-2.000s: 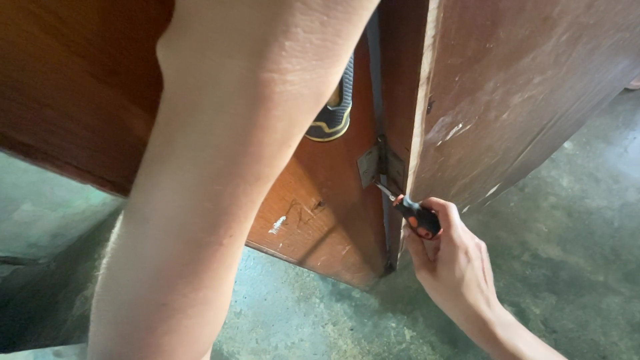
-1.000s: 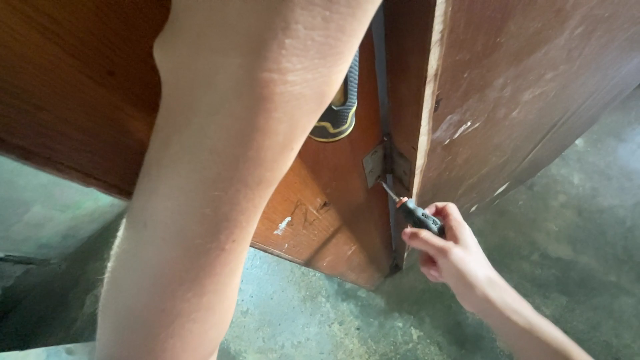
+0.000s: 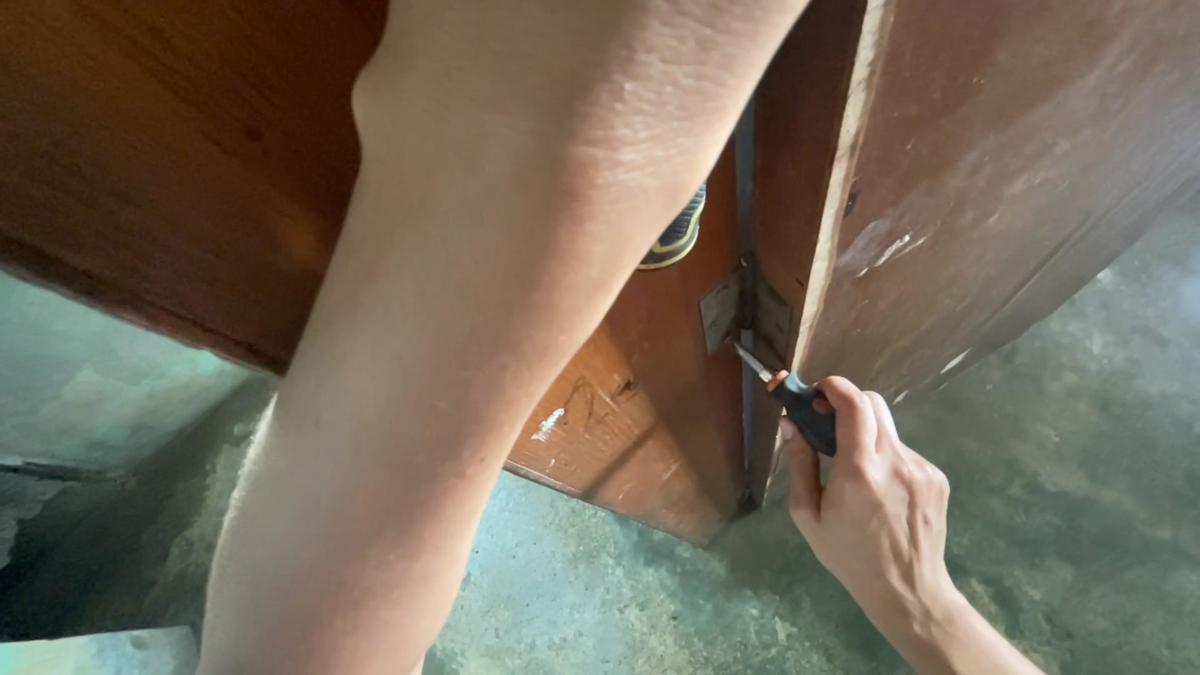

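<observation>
My right hand (image 3: 867, 487), at the lower right, grips a screwdriver (image 3: 806, 412) with a black and orange handle. Its metal tip points up and left and meets the lower edge of a metal butt hinge (image 3: 724, 311), at or close to a screw there. The hinge joins a brown wooden panel (image 3: 647, 422) to a wooden door (image 3: 984, 187) on the right. A bare limb (image 3: 469, 309), which looks like a leg, crosses the centre in the foreground and hides part of the panel. My left hand does not show.
Behind the limb, a dark shoe or sandal (image 3: 680, 234) with a yellowish edge shows in part. A dark wooden surface (image 3: 169, 169) fills the upper left. Stained concrete floor (image 3: 581, 581) lies below, and a pale flat piece (image 3: 103, 652) juts in at the bottom left.
The fingers of my right hand have changed their hold on the screwdriver handle. Its tip, a little below the hinge a second ago, is now nearer the hinge's lower edge.
</observation>
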